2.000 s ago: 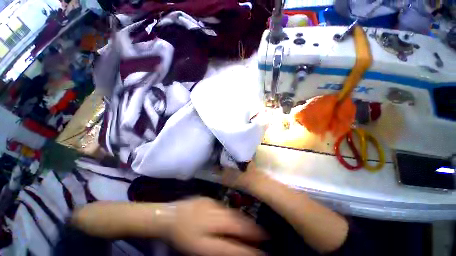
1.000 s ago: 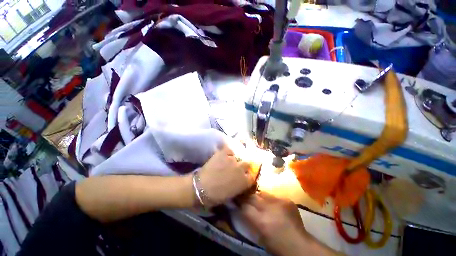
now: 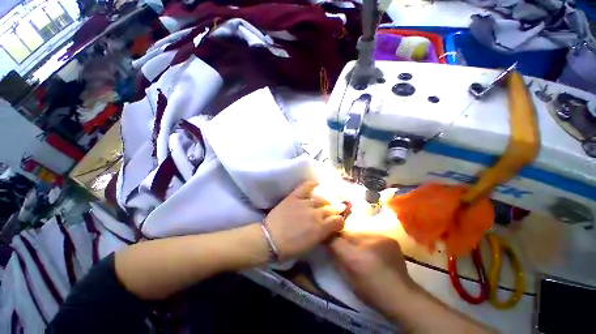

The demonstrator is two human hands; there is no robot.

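My left hand (image 3: 302, 223), with a bracelet at the wrist, is closed on the edge of a white panel (image 3: 251, 147) just left of the needle. My right hand (image 3: 372, 261) is beside it, nearer the table edge, with its fingertips at the same fabric edge. A small dark maroon bit shows between the fingers. The presser foot and needle (image 3: 374, 196) of the white sewing machine (image 3: 444, 104) are just right of the fingertips, under lamp glare. The fingertips are partly washed out by the glare.
Maroon panels (image 3: 287, 45) lie heaped behind. Striped white pieces (image 3: 55, 261) hang at lower left. Orange cloth (image 3: 444, 218), a yellow-orange strap (image 3: 521, 130), scissors handles (image 3: 504, 274) and a flat black rectangle (image 3: 567, 306) are at right. A purple basket (image 3: 387, 47) stands behind the machine.
Two seconds ago the hands were apart near the lap; they came together at the fabric by the needle. Since one second ago they have shifted only slightly, and the view has moved a little.
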